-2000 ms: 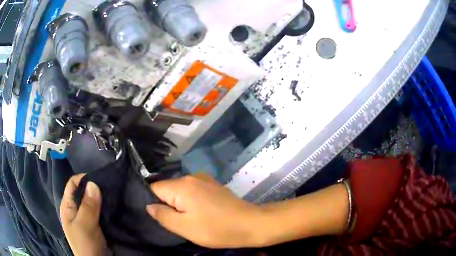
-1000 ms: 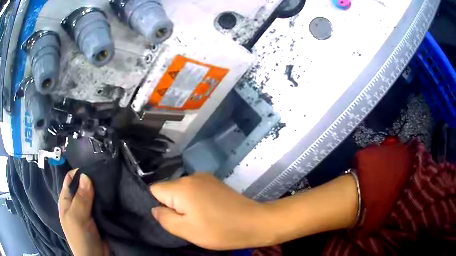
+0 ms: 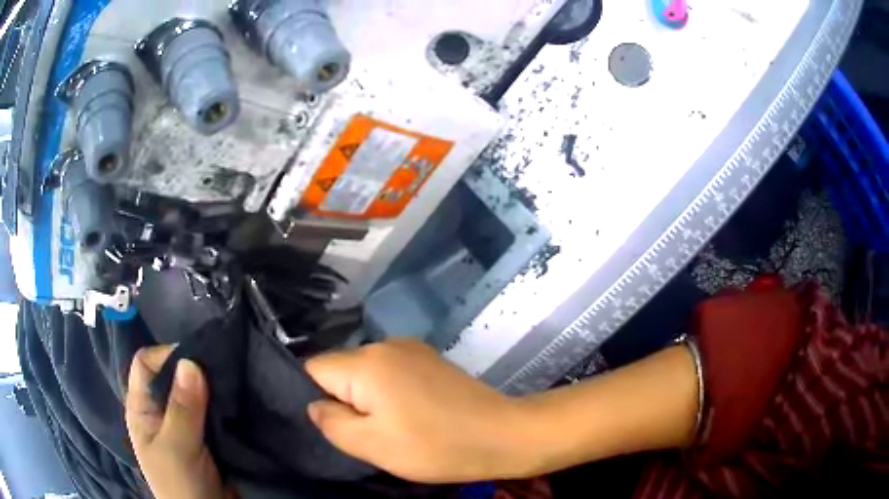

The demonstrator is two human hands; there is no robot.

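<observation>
A dark fabric panel [image 3: 255,409] hangs from the needle area [image 3: 185,263] of the white overlock machine [image 3: 390,97]. Its upper end lies at the presser foot. My left hand [image 3: 171,414] pinches the left edge of the cloth between thumb and fingers, just below the needle area. My right hand [image 3: 390,404] grips the cloth's right edge between thumb and forefinger, in front of the grey tray [image 3: 419,307]. The exact seam under the foot is hidden by metal parts and dark cloth.
More dark garments [image 3: 73,390] are heaped at the left. Grey tension dials [image 3: 200,83] stand on the machine. Lint, a grey disc [image 3: 630,63] and pink-blue snips [image 3: 673,12] are on the table. A ruler [image 3: 673,244] follows its edge, with a blue basket [image 3: 858,146] beyond.
The view has shifted, so the snips show less than two seconds ago. Both hands keep their hold on the cloth, with little change in position relative to the machine.
</observation>
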